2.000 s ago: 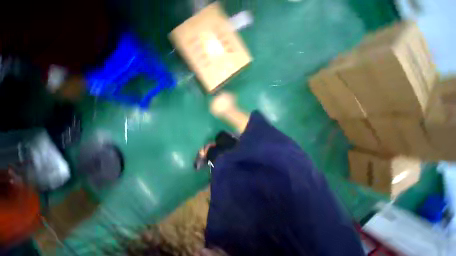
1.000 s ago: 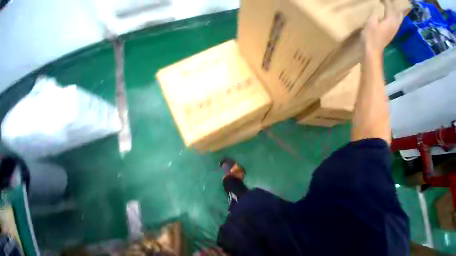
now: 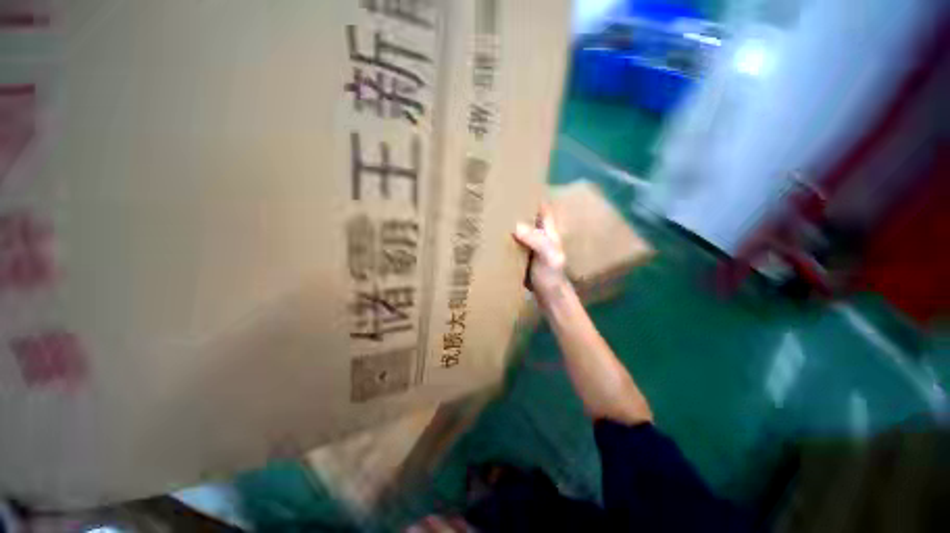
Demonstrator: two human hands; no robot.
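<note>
A large brown printed carton (image 3: 240,208) fills the left half of the view, close up and tilted, with black and red Chinese lettering on its face. My bare right hand (image 3: 544,250) grips its right edge, fingers at a dark slot or gap there. My arm in a dark sleeve reaches up from the lower right. My left hand cannot be made out; a small blurred skin-coloured patch shows at the bottom edge, and I cannot tell what it is. The picture is blurred.
Another brown carton (image 3: 599,237) lies on the green floor (image 3: 708,354) just beyond my right hand. Part of a further box (image 3: 380,458) shows below the big carton. Blue bins (image 3: 651,62) are at the top, and a white surface with red framework is at the right.
The printed carton is much nearer and now covers the left half. My right hand has shifted from the upper right to the carton's edge near the middle. The view has turned.
</note>
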